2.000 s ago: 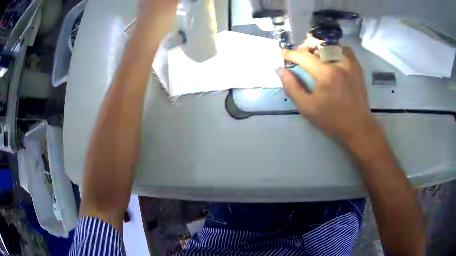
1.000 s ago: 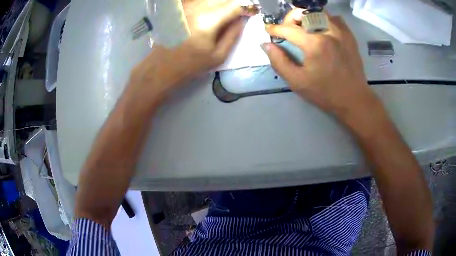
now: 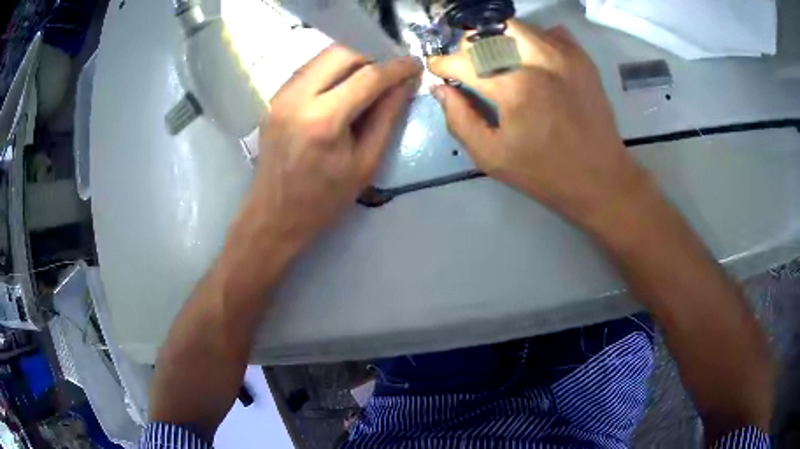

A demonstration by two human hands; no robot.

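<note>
A white fabric piece (image 3: 285, 54) lies under the machine, brightly lit and mostly hidden behind my left hand. My left hand (image 3: 329, 131) is left of the needle area, with thumb and forefinger pinched on the fabric's near edge. My right hand (image 3: 535, 114) is just right of it, its thumb and forefinger at a small bit of the same fabric beside the presser foot (image 3: 427, 39). The fingertips of both hands nearly touch. The needle tip cannot be made out in the glare. A ribbed cream knob (image 3: 495, 54) below black discs (image 3: 478, 12) overlaps my right fingers.
The lamp housing (image 3: 219, 66) glows at upper left, its ribbed grey end (image 3: 183, 113) over the table. White pieces (image 3: 689, 26) lie at upper right, above a small grey rectangle (image 3: 645, 74). The table's rounded front edge (image 3: 456, 338) runs above my lap. Pale trays (image 3: 96, 342) stand at left.
My left hand has come from beyond the lamp to the needle area and taken the fabric edge. The fabric's wide near part is no longer spread in view. The view has shifted and tilted.
</note>
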